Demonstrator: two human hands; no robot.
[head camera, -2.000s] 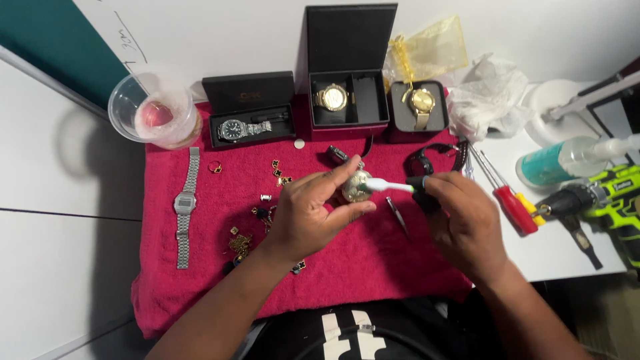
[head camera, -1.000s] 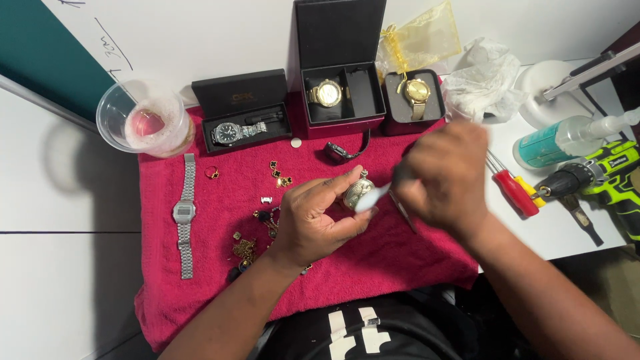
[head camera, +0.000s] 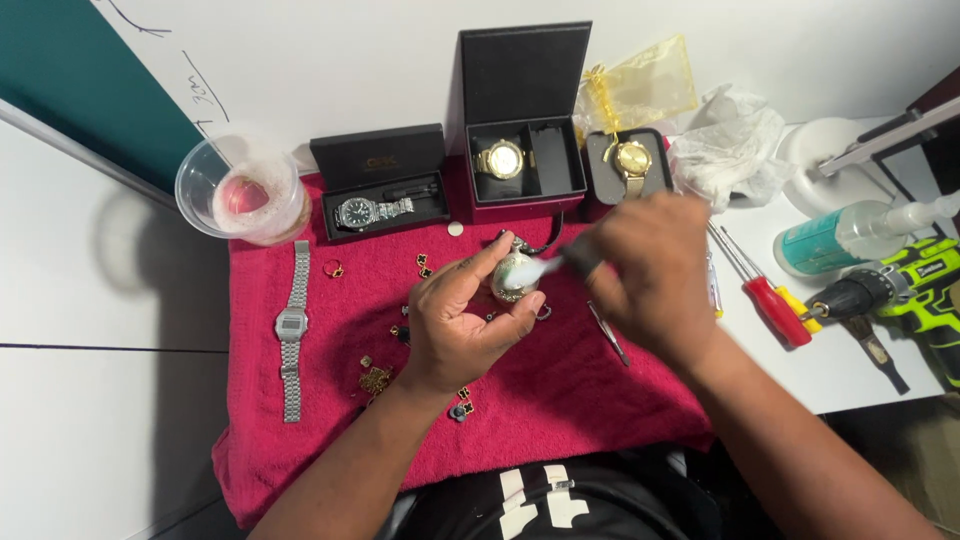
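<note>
My left hand (head camera: 469, 319) holds a round silver pocket watch (head camera: 515, 277) between thumb and fingers above a red towel (head camera: 570, 405). My right hand (head camera: 649, 277), blurred, grips a toothbrush (head camera: 536, 268) by its dark handle, and the white head lies over the watch's face side. A dark-strapped watch (head camera: 551, 240) is partly hidden behind the pocket watch. Tweezers (head camera: 609, 334) rest on the towel below my right hand. Gold chain jewelry (head camera: 375, 381) and black clover pieces (head camera: 465, 401) lie near my left wrist.
A silver digital watch (head camera: 291, 324) lies at left, below a plastic cup of foamy liquid (head camera: 281, 217). Boxed watches stand behind, including a gold one (head camera: 501, 159). At right are a red-handled screwdriver (head camera: 776, 311), a spray bottle (head camera: 844, 236) and a green power drill (head camera: 919, 277).
My right hand and the toothbrush have shifted about over the pocket watch, blurred in the last two frames. My left hand keeps its hold on the watch.
</note>
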